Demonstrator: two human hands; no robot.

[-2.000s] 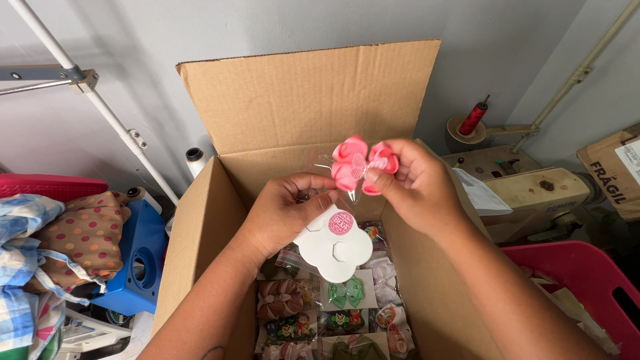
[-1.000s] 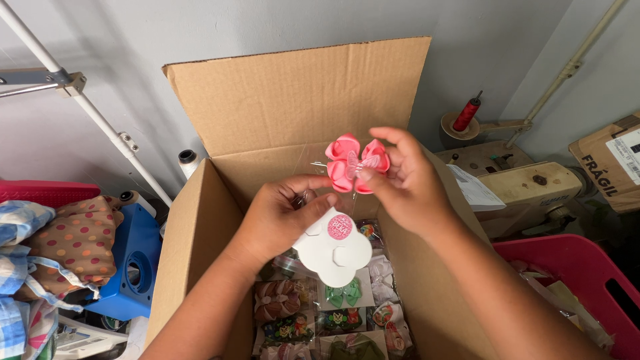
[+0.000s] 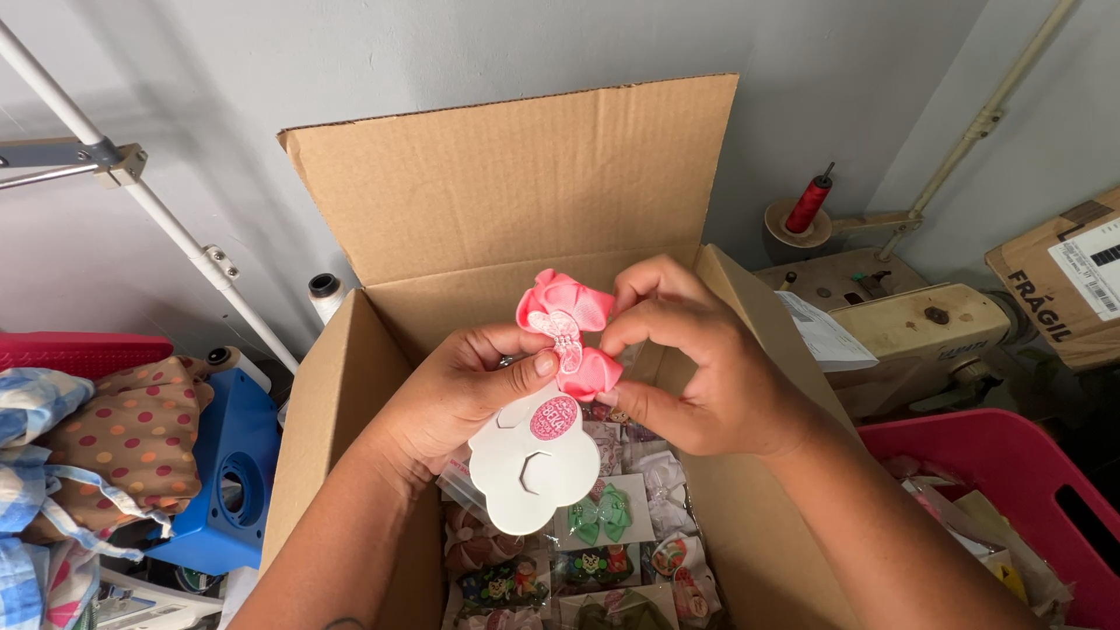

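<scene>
My left hand (image 3: 472,385) grips a pink ribbon bow (image 3: 564,319) by its middle, where a pale butterfly-shaped ornament sits. A white scalloped card (image 3: 534,468) with a pink round sticker and cut slots hangs below the same hand. The fingers of my right hand (image 3: 691,359) pinch the bow's right-hand loops. Both hands are over an open cardboard box (image 3: 516,184). Packaged bows lie inside it, among them a green bow (image 3: 601,514) on a white card. The bow's underside is hidden.
At the right are a sewing machine (image 3: 910,332), a red thread cone (image 3: 808,204), a pink plastic basket (image 3: 989,446) and another cardboard box (image 3: 1063,280). Polka-dot fabric (image 3: 131,429), a blue plastic part (image 3: 219,464) and a white metal pole (image 3: 175,223) stand at the left.
The bow has turned and now shows its ornament, with my left thumb on its middle. My right hand has shifted to the bow's right-hand loops.
</scene>
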